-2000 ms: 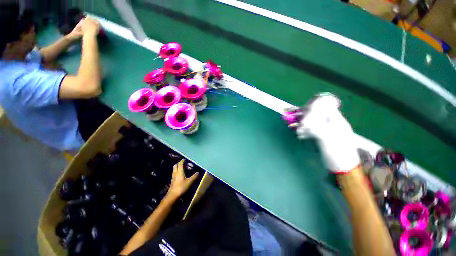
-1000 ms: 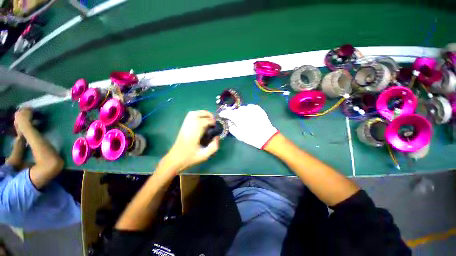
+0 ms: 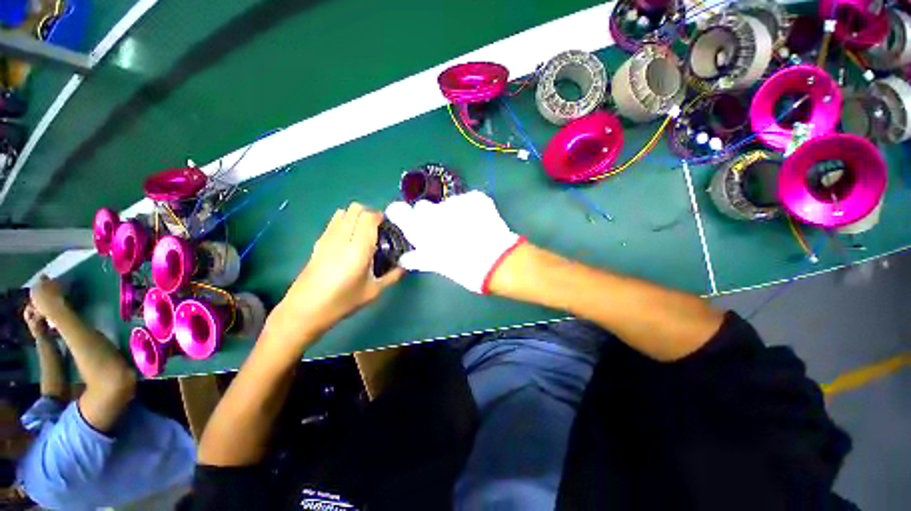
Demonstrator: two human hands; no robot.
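My bare left hand [image 3: 335, 264] grips a black housing [image 3: 390, 248] above the green bench in front of my lap. My right hand [image 3: 455, 240], in a white glove with a red cuff, meets it from the right, its fingers on the housing's right side. What the gloved fingers cover is hidden. A wired inner core [image 3: 428, 184], dark purple and ringed, lies on the bench just beyond my hands.
Magenta cups [image 3: 583, 147], grey rings [image 3: 571, 87] and wires lie at the right and back right. Joined units [image 3: 198, 327] with magenta cups stand grouped at the left. A coworker's arm [image 3: 85, 344] is at the far left. A carton [image 3: 200, 404] is below the bench edge.
Over two seconds, my left hand has come up from the carton with a black housing, and my gloved hand has come in to meet it. The view has turned and shifted.
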